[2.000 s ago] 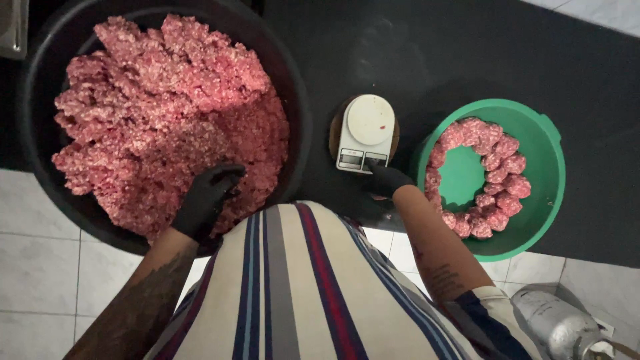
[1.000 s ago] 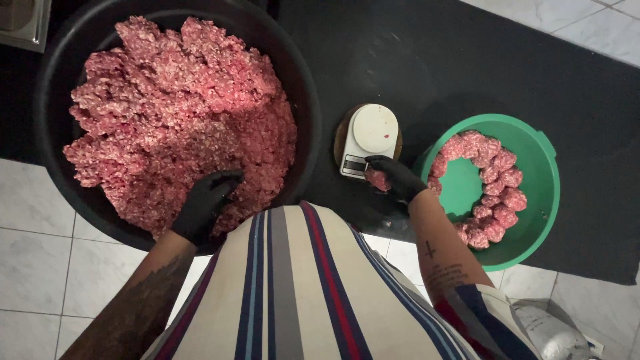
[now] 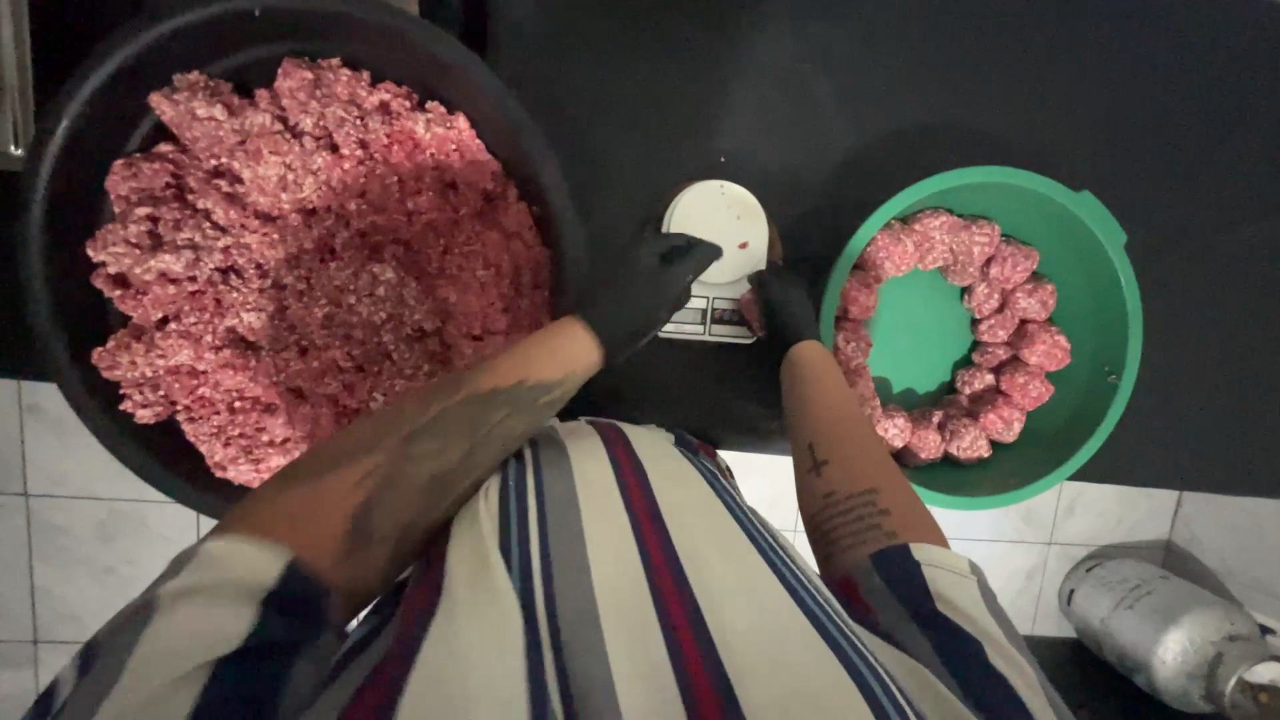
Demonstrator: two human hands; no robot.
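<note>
My left hand point(image 3: 650, 285), in a black glove, reaches over the left side of a white kitchen scale point(image 3: 720, 230), its fingertips at the round plate. Whether those fingers hold anything is hidden. My right hand point(image 3: 785, 310), also black-gloved, is at the scale's lower right with a small lump of ground meat point(image 3: 752, 312) in its fingers. A small scrap of meat point(image 3: 743, 245) lies on the scale plate. Left of the scale, a large black tub point(image 3: 545, 170) holds a big mass of ground meat point(image 3: 330, 260). To the right, balls of ground meat point(image 3: 1030, 345) form a ring inside a green plastic basin point(image 3: 1125, 330).
The scale, tub and basin stand on a black countertop point(image 3: 620, 70). A metal object point(image 3: 12, 80) shows at the upper left edge. Below the counter are light floor tiles point(image 3: 100, 440), with a silver gas cylinder point(image 3: 1165, 625) at the lower right.
My left hand has moved right, from the meat in the black tub to the scale. The right hand stays near the scale with the small lump.
</note>
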